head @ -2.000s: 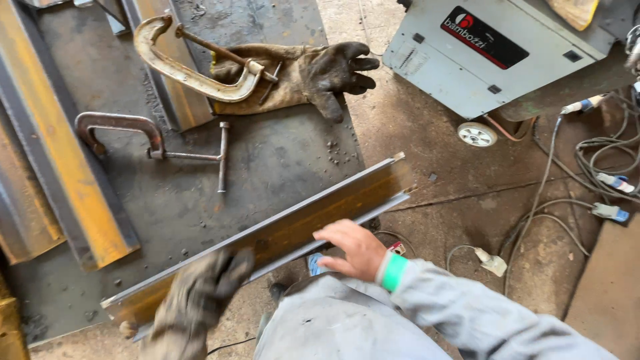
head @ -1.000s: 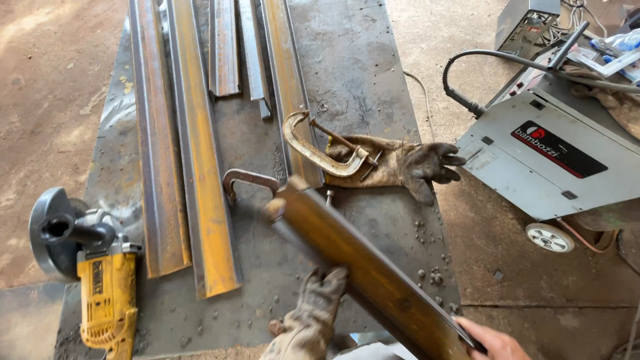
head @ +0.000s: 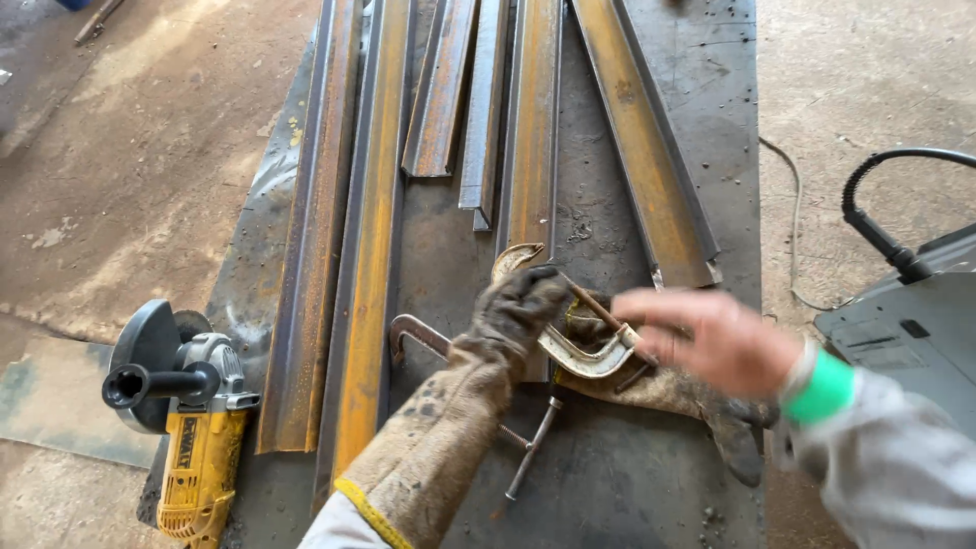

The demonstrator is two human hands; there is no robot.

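My left hand (head: 518, 305), in a worn leather work glove, is closed on the frame of a large pale C-clamp (head: 591, 362). Bare and blurred, my right hand (head: 705, 335) is at the screw end of that clamp, its fingers apart; whether they touch it cannot be told. Under the clamp lies a loose leather glove (head: 679, 396), partly hidden. A smaller C-clamp (head: 418, 335) rests on the metal table behind my left forearm, its screw handle (head: 534, 450) showing. A rusty steel channel (head: 534, 137) runs away from me beyond my left hand.
More steel channels (head: 374, 229) lie lengthwise on the metal table (head: 610, 488), one angled channel (head: 648, 145) at the right. A yellow DeWalt angle grinder (head: 202, 450) sits at the left edge. A grey machine (head: 907, 335) with a black hose stands beyond the right edge.
The channel held in my hands one second ago is no longer in them; a channel now lies angled at the table's right. My left hand has moved onto the large clamp.
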